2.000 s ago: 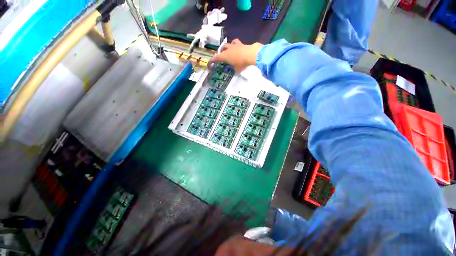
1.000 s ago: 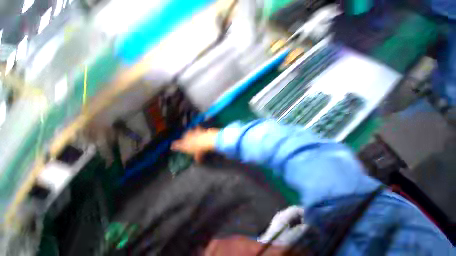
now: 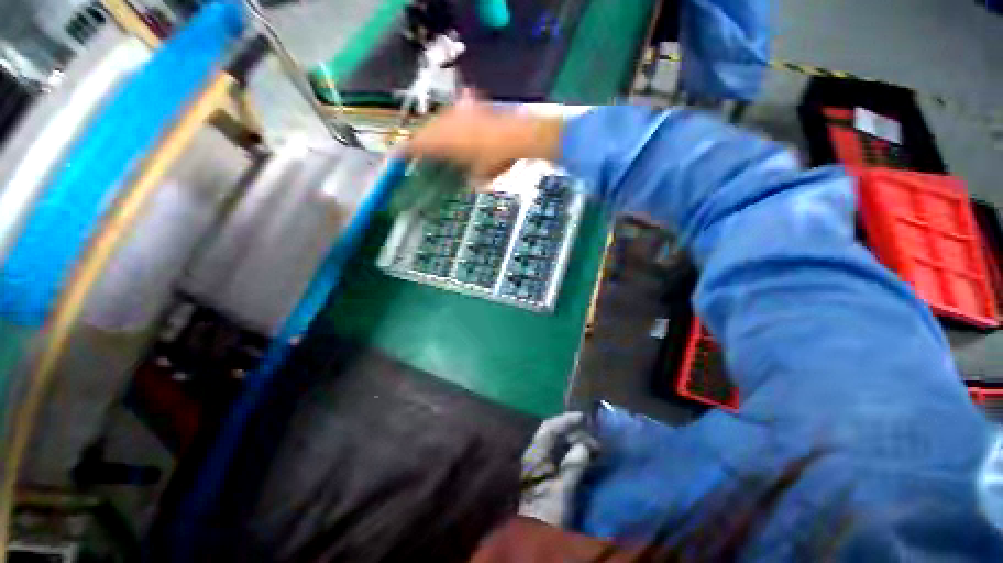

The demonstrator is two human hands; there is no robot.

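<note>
My right hand [image 3: 478, 138], bare and blurred, is over the upper left part of the white tray [image 3: 467, 288]. It grips a blurred green circuit board panel [image 3: 431, 189], which hangs below the fingers at the tray's left side. Whether the panel touches the tray cannot be told. Rows of green panels [image 3: 481, 242] lie in the tray. My left hand [image 3: 559, 453], in a white glove, is at the bottom centre beside the black mat, with its fingers curled. What it holds, if anything, cannot be made out.
The black mat [image 3: 385, 440] lies on the green bench [image 3: 467, 357] beside a blue-edged metal unit [image 3: 248, 236]. A white object [image 3: 440, 68] is beyond the tray. Red divided trays [image 3: 929, 236] and black crates stand at the right. Another person's blue sleeve [image 3: 726, 46] shows at the top.
My right hand went from the tray to the panel on the mat, and is now back over the tray with a panel. That panel is gone from the mat. The gloved left hand shows more fully.
</note>
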